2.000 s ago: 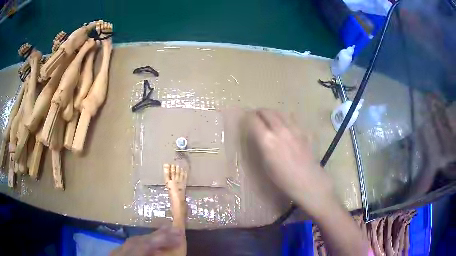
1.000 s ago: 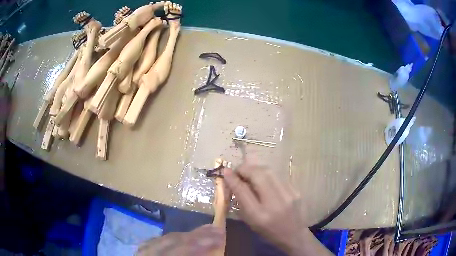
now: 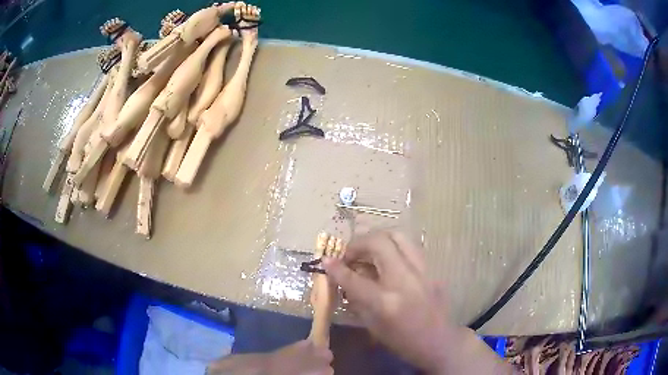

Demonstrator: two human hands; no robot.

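A tan figure leg (image 3: 320, 296) points foot-up at the bench's near edge, toes on the lower part of the work pad (image 3: 311, 176). My left hand (image 3: 282, 360), cut off by the bottom edge, is closed around its lower end. My right hand (image 3: 392, 286) pinches a dark sandal strap (image 3: 314, 266) across the foot, just below the toes. The right fingertips hide the strap's right part. A small white cap (image 3: 347, 195) and thin pale sticks (image 3: 370, 210) lie on the pad above the toes. Two loose dark straps (image 3: 303, 121) lie above the pad.
Strapped legs (image 3: 165, 102) are heaped at left. At right are a white bottle (image 3: 581, 192), a metal rod (image 3: 585, 278), a dark strap (image 3: 568, 149) and a black cable (image 3: 546, 253). A green belt (image 3: 410, 36) runs behind. Blue crates (image 3: 133, 329) stand below the bench.
My right hand has come from the right side of the bench to the foot with a dark strap, now lying across it. The view has shifted, moving the bench items rightward in the picture.
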